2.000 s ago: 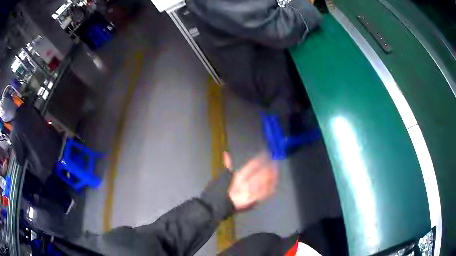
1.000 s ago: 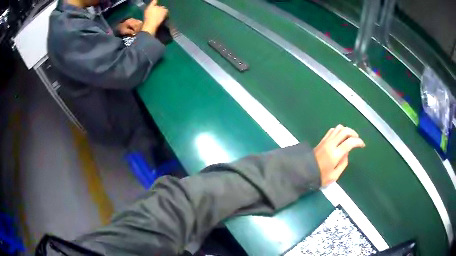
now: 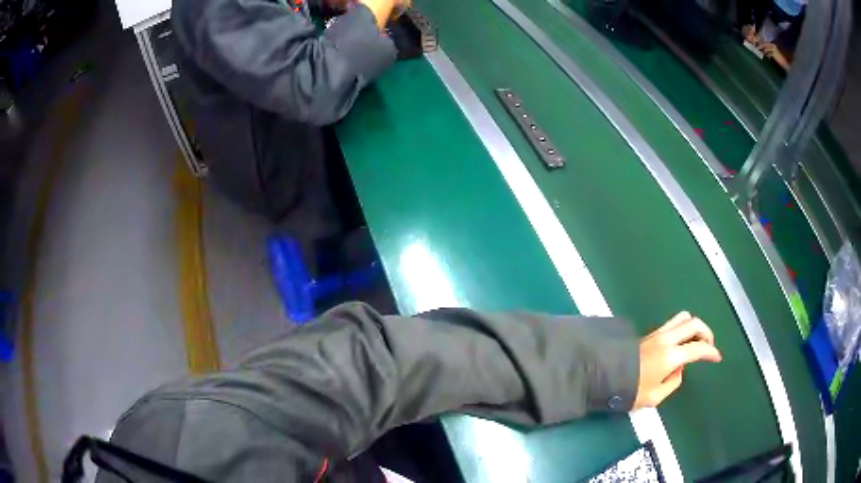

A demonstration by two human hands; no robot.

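Observation:
My left hand (image 3: 675,358) is over the green conveyor belt (image 3: 651,259), just past the metal rail, palm down with fingers loosely bent and slightly apart. Nothing shows in it. Its grey sleeve crosses the bench from the lower left. A narrow grey strip (image 3: 531,129) with a row of round dots lies on the belt farther up, well away from my hand. The parts tray (image 3: 628,470), full of glittering small pieces, is cut off by the bottom edge, below my hand. My right hand is not in view.
The metal rail (image 3: 538,208) runs between belt and glossy green bench (image 3: 415,179). A neighbouring worker's sleeve (image 3: 283,66) and hands are at the top. A blue stool (image 3: 293,278) stands left of the bench. A blue item with clear plastic (image 3: 840,302) is at far right.
Since one second ago the view has shifted; the strip, neighbour and my left hand appear farther right, and less of the tray shows. Two seconds ago my left hand was blurred above the floor.

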